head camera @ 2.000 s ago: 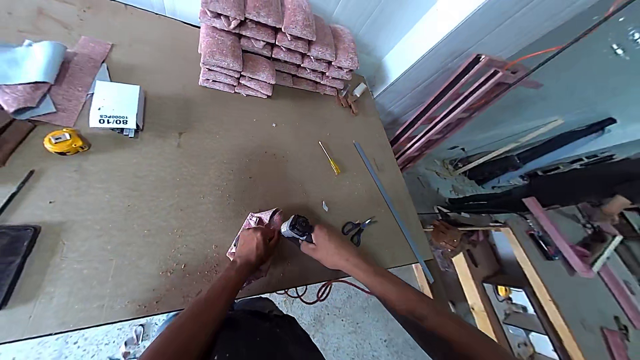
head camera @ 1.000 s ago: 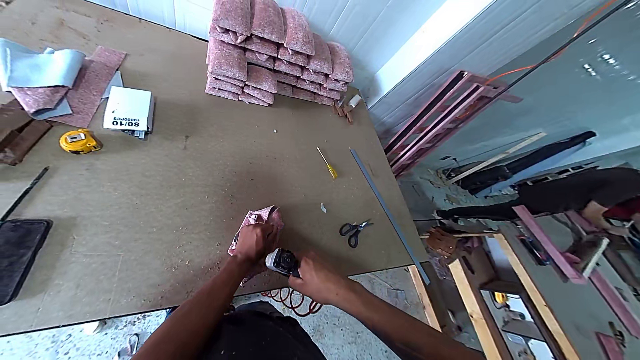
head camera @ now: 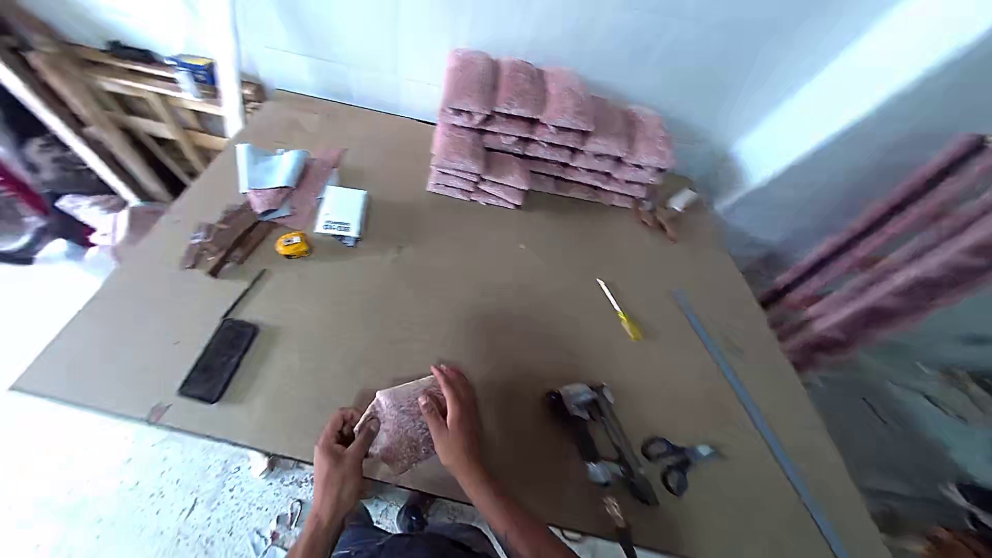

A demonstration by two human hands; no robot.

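Note:
A pink mottled fabric-covered piece (head camera: 403, 425) is between my hands near the table's front edge. My left hand (head camera: 341, 457) pinches its left corner between thumb and fingers. Along its right side lies my right hand (head camera: 456, 422), thumb and fingers touching the fabric. A pneumatic staple gun (head camera: 601, 442) rests on the table to the right, with a hose at its lower end. Beside it are black-handled scissors (head camera: 676, 463). A yellow-handled screwdriver (head camera: 620, 311) lies farther back. Similar pink padded pieces (head camera: 542, 132) are stacked at the back by the wall.
A metal strip (head camera: 756, 418) runs along the right side. On the left lie a phone (head camera: 219, 361), a thin dark rod (head camera: 244, 293), a yellow tape measure (head camera: 293, 245), a white box (head camera: 341, 211), fabric scraps (head camera: 271, 170) and brown pieces (head camera: 225, 240). Pink-covered lengths (head camera: 891, 256) lean at right.
My right hand has let go of the staple gun, which now lies on the table, and has moved onto the pink piece. The view has swung left.

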